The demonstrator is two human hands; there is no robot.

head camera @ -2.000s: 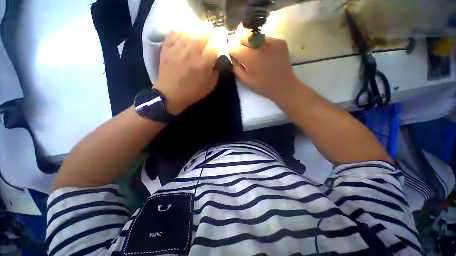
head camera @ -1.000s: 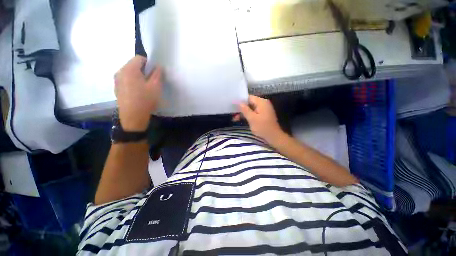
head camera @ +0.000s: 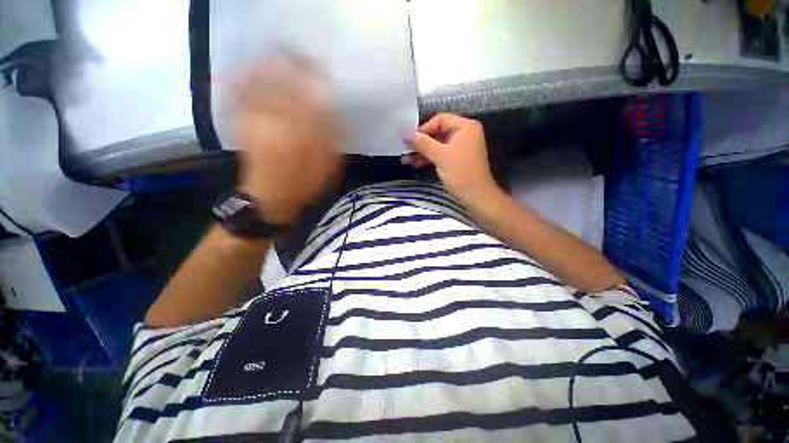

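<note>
A white fabric panel [head camera: 368, 69] lies on the white table in front of me, its lower edge at the table's front edge. A dark fabric strip [head camera: 201, 78] shows along its left side. My right hand [head camera: 458, 151] pinches the panel's lower right corner between thumb and fingertips. My left hand [head camera: 290, 130] is over the panel's lower left part and strongly blurred; whether its fingers hold the fabric cannot be told. The needle and machine head are out of view.
Black-handled scissors [head camera: 649, 48] lie on the table at the right. A blue plastic crate [head camera: 653, 199] stands below the table at the right, with pale fabric [head camera: 562, 195] beside it. White pieces [head camera: 65, 186] hang at the left table edge.
Two seconds ago both hands were at the lit needle with black fabric; the white panel came into view after that. Since one second ago, my left hand has moved right over the panel; my right still pinches its corner.
</note>
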